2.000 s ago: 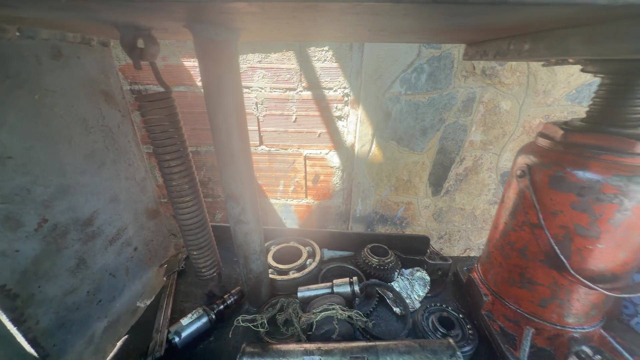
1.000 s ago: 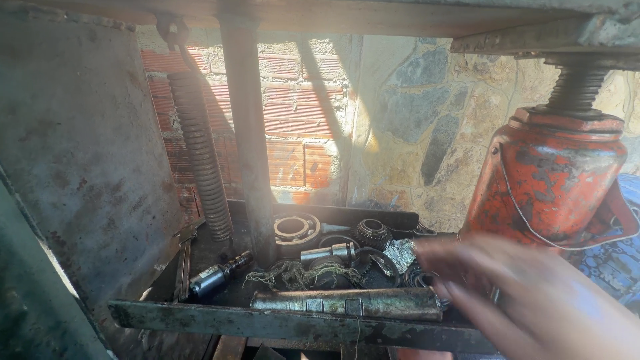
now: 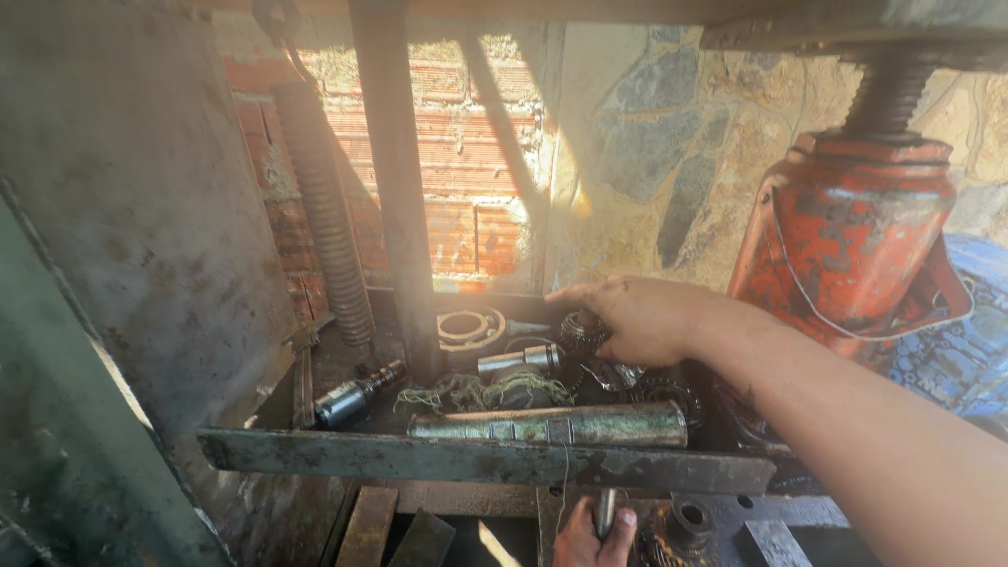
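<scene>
My right hand point(image 3: 630, 315) reaches over the back of a metal tray point(image 3: 488, 465), its fingers at a small toothed gear or bearing point(image 3: 581, 329); whether they grip it is hidden. Below the tray's front edge, my left hand point(image 3: 592, 535) holds a short metal pin point(image 3: 605, 512) upright, beside a greasy gear point(image 3: 677, 535). In the tray lie a tapered metal shaft point(image 3: 551, 425), a shiny cylindrical part point(image 3: 520, 360), a bearing ring point(image 3: 471, 327), tangled string point(image 3: 484, 391), crumpled foil point(image 3: 614, 374) and another cylindrical metal part point(image 3: 354, 398) at the left.
A red bottle jack point(image 3: 858, 236) with a wire handle stands at the right. A coil spring point(image 3: 327, 213) and a vertical metal post point(image 3: 398, 197) stand at the left, near a metal plate point(image 3: 142, 205). A beam crosses the top. Metal bars point(image 3: 368, 524) lie below the tray.
My right hand, blurred over the tray's right side one second ago, now reaches to the gear at the back. My left hand with the pin has come into view at the bottom.
</scene>
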